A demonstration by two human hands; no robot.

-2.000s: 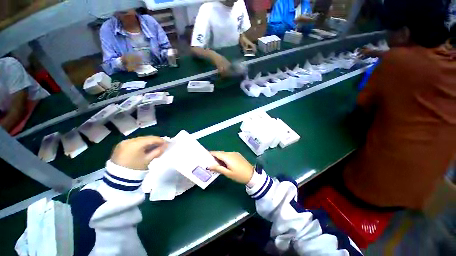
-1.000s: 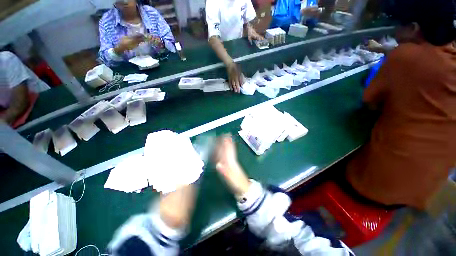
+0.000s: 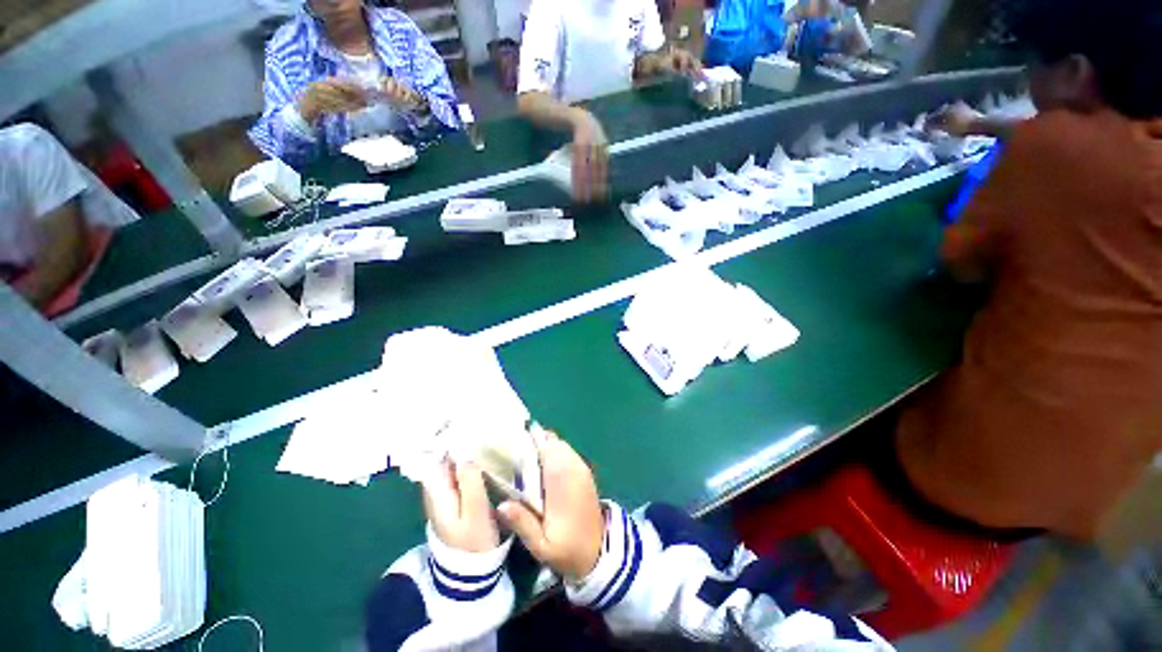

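Observation:
My left hand (image 3: 461, 506) and my right hand (image 3: 561, 510) are close together at the bench's front edge. Both hold a small white folded card (image 3: 514, 461) between them, partly open. Just beyond my hands lies a loose, fanned pile of white card blanks (image 3: 446, 376), overexposed, so its print cannot be read. To the right is a loose pile of white folded cards (image 3: 701, 325) with grey-blue print.
A thick stack of blanks (image 3: 147, 560) stands at the left near thin pale bands (image 3: 214, 469). Beyond the pale rail (image 3: 580, 306), the belt carries printed packs (image 3: 274, 306) and crinkled whitish packs (image 3: 726, 198). A person in orange (image 3: 1058, 306) sits right, on a red stool (image 3: 918, 548).
My hands have come together and now hold a folded card; one second ago they were apart and blurred. The person opposite has drawn a hand back from the belt packs.

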